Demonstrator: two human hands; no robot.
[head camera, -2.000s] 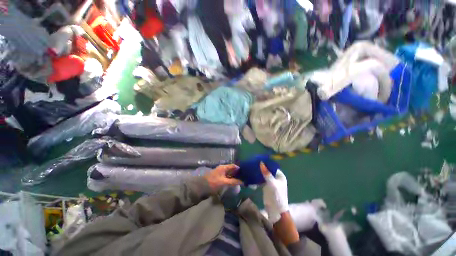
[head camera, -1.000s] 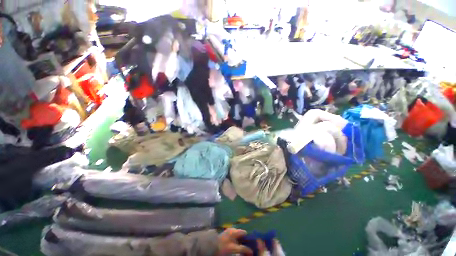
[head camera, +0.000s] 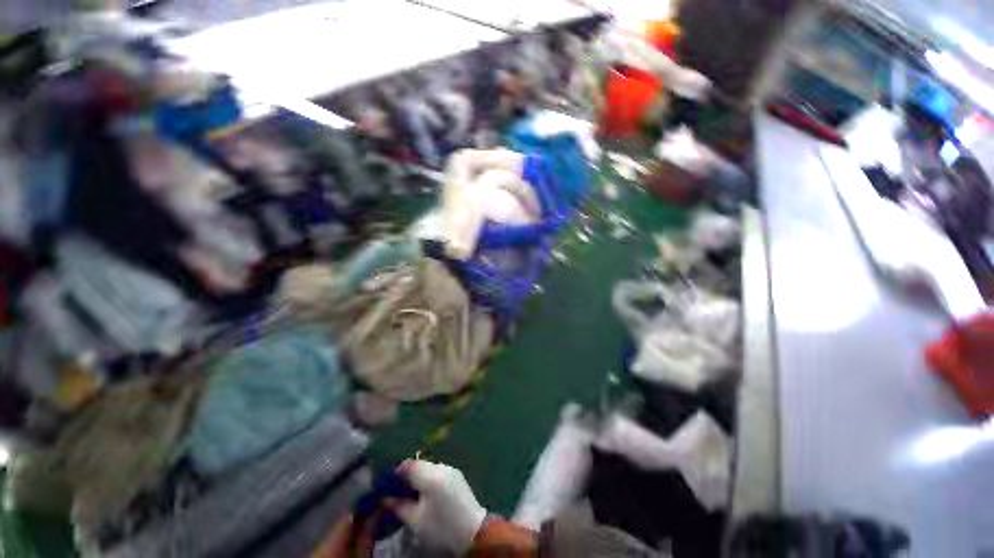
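A dark blue cloth piece (head camera: 384, 504) is bunched between my hands at the bottom of the head view. My right hand (head camera: 441, 506), in a white glove or wrap, is shut on its right side. My left hand (head camera: 336, 541) shows only as blurred fingers at the cloth's lower left, cut off by the bottom edge, so its grip is unclear.
A beige bundle (head camera: 420, 332), a teal bundle (head camera: 267, 398) and wrapped rolls (head camera: 294, 480) lie left. A blue crate (head camera: 523, 256) holds a cream cloth roll. White bags (head camera: 687, 332) lie right, beside a long pale table (head camera: 823, 360).
The view has swung right and tilted, bringing the pale table in. The bundles and rolls have shifted left. My gloved hand shows more fully; the blue cloth is still between my hands.
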